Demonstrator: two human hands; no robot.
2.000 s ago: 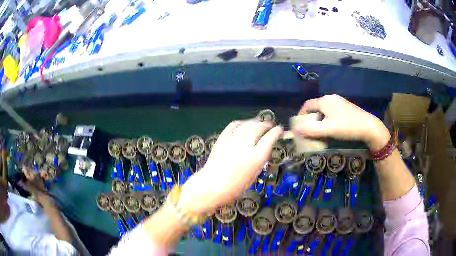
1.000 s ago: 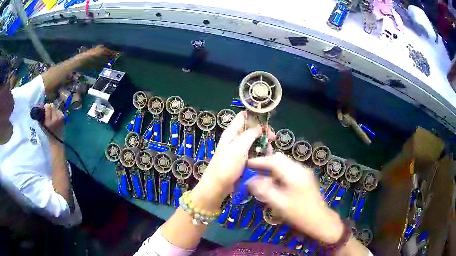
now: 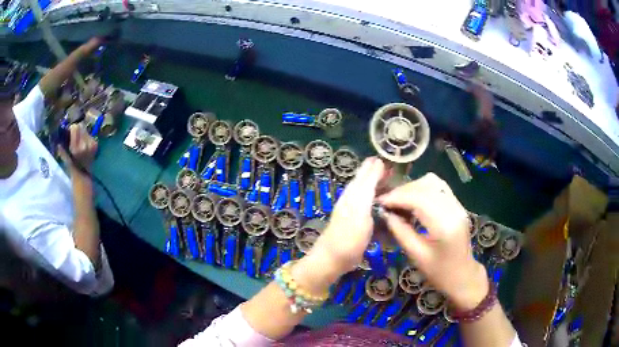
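A fan unit [image 3: 399,133] is held up in front of me, its round spoked head facing up towards the camera. My left hand [image 3: 353,215] grips it just below the head. My right hand [image 3: 429,230] is at its lower part, thumb and fingertips pinched together near the board area; what lies between them is too small to tell. The unit's blue battery [image 3: 374,256] shows partly below my hands. The hands hide most of the unit's body.
Fan units [image 3: 256,220] lie in dense rows on the green mat under and left of my hands. One unit [image 3: 330,118] lies apart behind them. A silver-black device [image 3: 151,112] and a person in white are at left. An open carton [image 3: 582,210] is at right, a white shelf [image 3: 305,22] beyond.
The held fan head has moved right and slightly down in the picture. My right hand has gone from the blue battery area up to beside my left fingers. The coworker's arm has shifted left.
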